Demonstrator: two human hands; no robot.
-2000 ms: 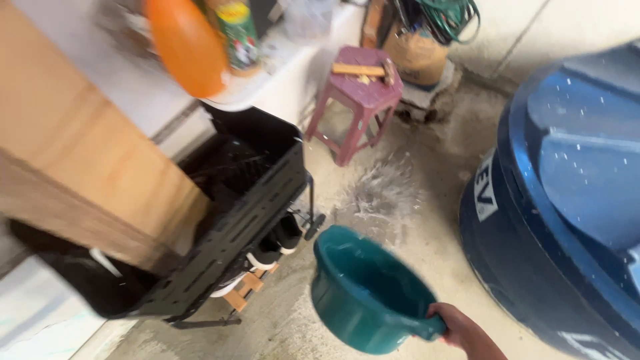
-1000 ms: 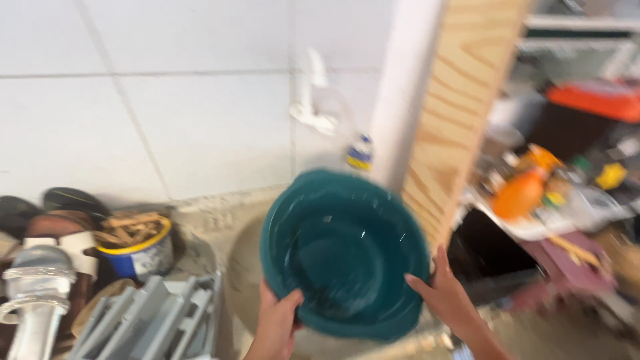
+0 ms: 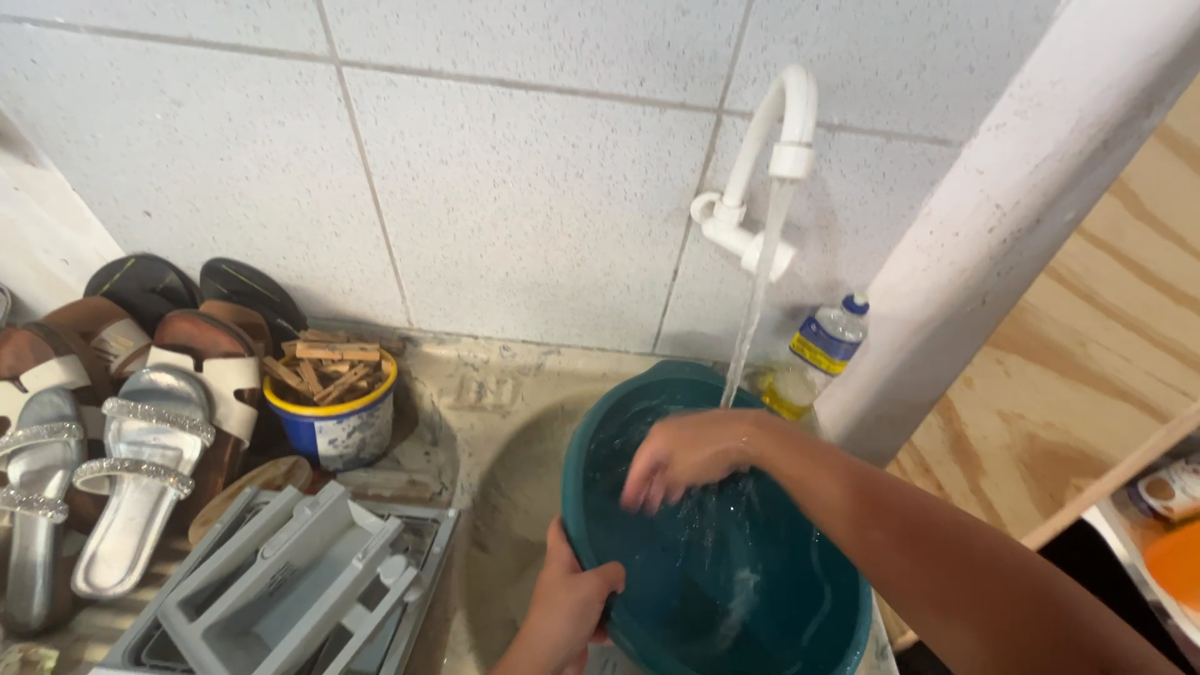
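A teal plastic basin (image 3: 731, 581) is tilted over the sink (image 3: 506, 469), under a white plastic faucet (image 3: 792, 122) that pours a stream of water into it. My left hand (image 3: 572, 600) grips the basin's left rim, thumb over the edge. Inside the basin, my right hand (image 3: 689, 459) hangs over the splashing water beside the stream, fingers bent and holding nothing that I can see. Behind the basin, against the wall, stands a clear bottle (image 3: 830, 337) with a blue cap and yellow liquid.
Left of the sink are a blue bucket (image 3: 342, 441) of clothespins, silver sandals (image 3: 141, 487), black flip-flops (image 3: 248, 291) and a grey plastic frame (image 3: 281, 581). A white post (image 3: 994, 216) and a plywood board (image 3: 1069, 375) stand on the right.
Water now runs from the faucet. My right hand has left the basin's rim, where it was a second ago, and is inside the basin. The view has swung from the floor to the sink.
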